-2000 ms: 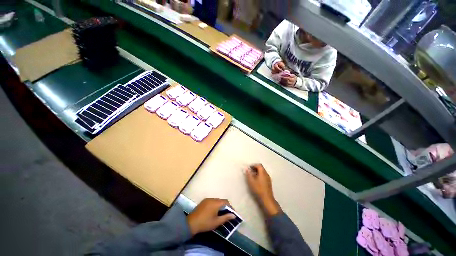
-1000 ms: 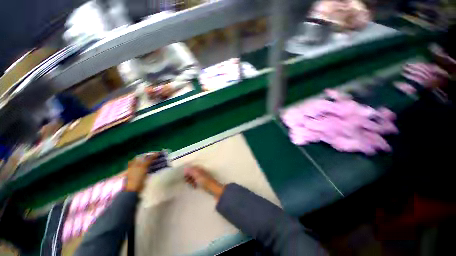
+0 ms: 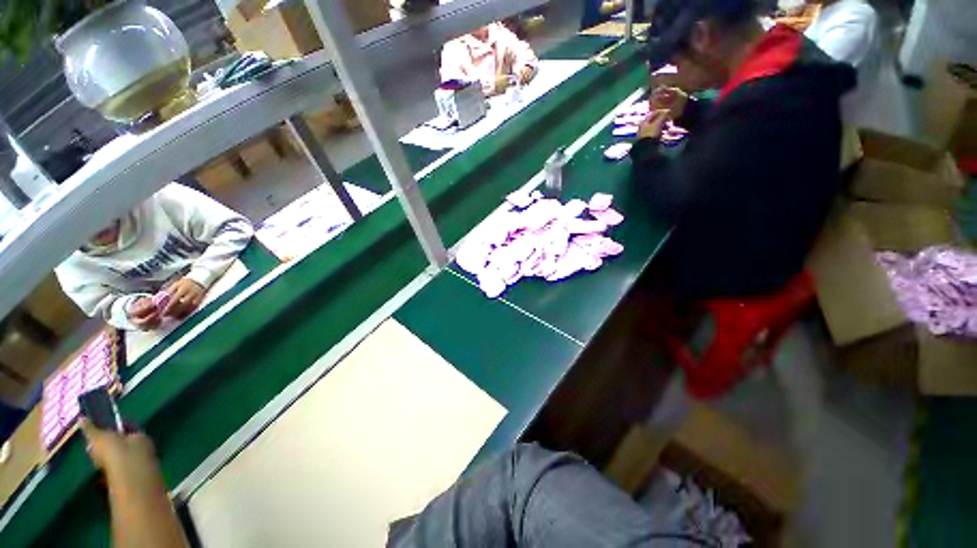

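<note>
My left hand [image 3: 123, 444] is at the lower left, over the green conveyor's near side. Its fingers hold the striped black panel [image 3: 100, 407], a small dark rectangle with a light edge. My right hand is not in view; only the grey sleeve of my right arm shows at the bottom centre, reaching toward the lower right. The cream mat [image 3: 354, 428] lies in front of me. A heap of pink shells [image 3: 541, 244] lies on the green bench beyond the mat's right end.
A person in a dark jacket [image 3: 750, 161] sits at the right beside an open carton [image 3: 841, 284] of pink parts. A metal post [image 3: 375, 134] stands at the bench's far edge. Another carton [image 3: 739, 460] is at lower right. People sit across the green conveyor [image 3: 311, 310].
The view has swung to the right. My left hand has moved to the left edge of the view with the panel still held. My right hand has left the picture, its sleeve now at the bottom.
</note>
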